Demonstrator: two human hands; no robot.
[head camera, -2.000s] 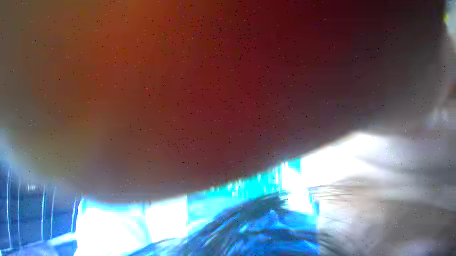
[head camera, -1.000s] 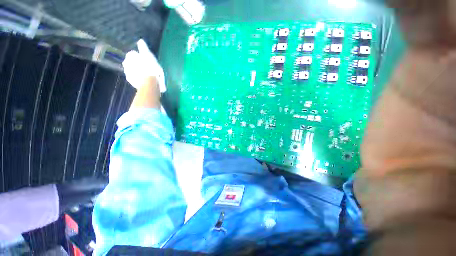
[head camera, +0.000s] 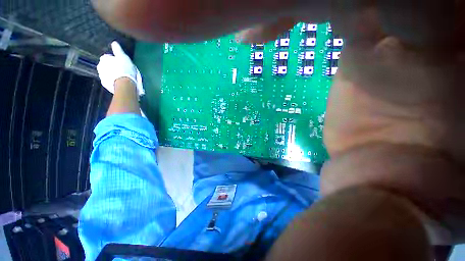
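Note:
A large green circuit board (head camera: 199, 102) lies in front of me, with columns of black and silver-white transistors (head camera: 282, 56) at its upper right. My left hand (head camera: 118, 70), in a white glove, is beside the board's upper left, over the mat's left edge; one finger points up and nothing shows in it. My bare right hand (head camera: 387, 132) is very close to the camera, large and blurred. It covers the right side and much of the top of the view and hides the board's right and upper parts. Whether it holds anything cannot be told.
The dark green mat (head camera: 148, 66) shows left of the board. Stacked black trays (head camera: 46, 137) stand at the left. A dark perforated surface (head camera: 66, 25) is at the upper left. My blue smock with a badge (head camera: 222, 196) is below the board.
The right hand first filled most of the view, drew to the right side, and now reaches across the top too. The left hand and board have come into view and now appear further left.

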